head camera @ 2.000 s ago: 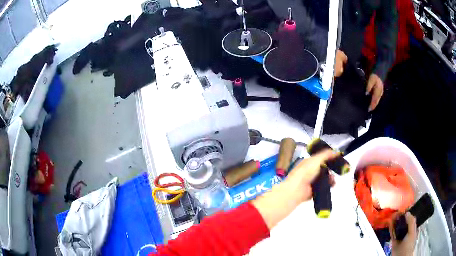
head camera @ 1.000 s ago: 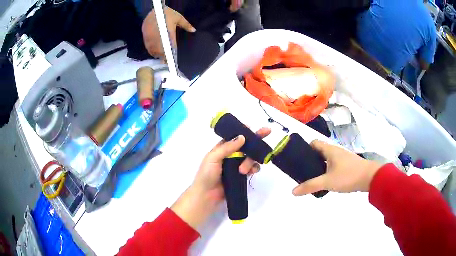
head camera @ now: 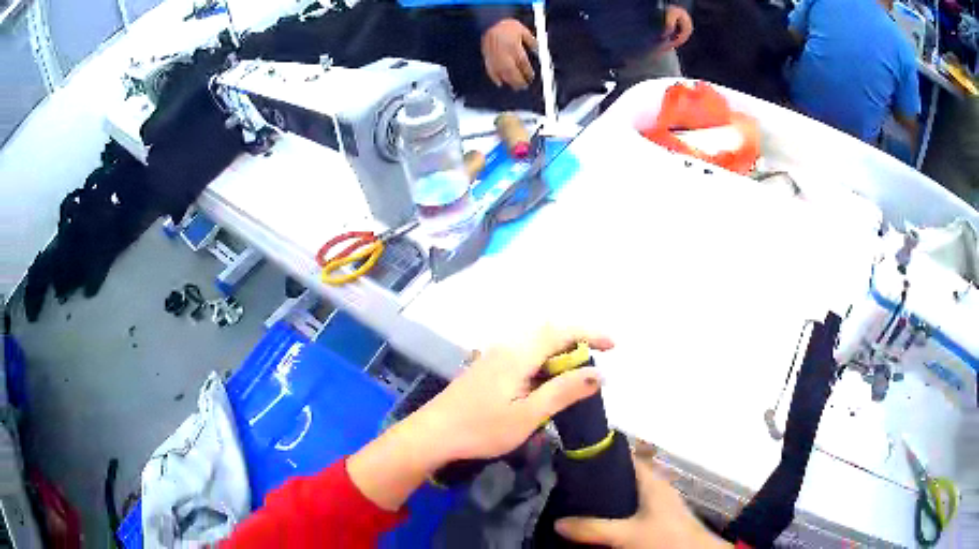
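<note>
A stack of rolled black bands with yellow edges [head camera: 601, 472] stands roughly upright at the table's front edge, low in the middle. My left hand [head camera: 505, 397] grips its upper end by the yellow edge. My right hand [head camera: 655, 515] is around the thicker lower roll, partly cut off by the bottom edge. A long narrow black strip [head camera: 803, 429] lies on the white table [head camera: 644, 290] to the right, running towards a sewing machine [head camera: 923, 332]. Thread snips with green and yellow loops [head camera: 936, 509] lie at the lower right.
Another sewing machine [head camera: 370, 129], a clear bottle [head camera: 432, 156] and red-and-yellow scissors [head camera: 352, 257] are at left. A white trough [head camera: 827, 139] holds an orange bag [head camera: 703, 123]. Blue sheeting [head camera: 306, 397] hangs at lower left. A person's hand [head camera: 509, 52] shows behind.
The view has turned, bringing the right machine into sight. My hands have come to the table's front edge, and the separate black rolls are now lined up end to end between them.
</note>
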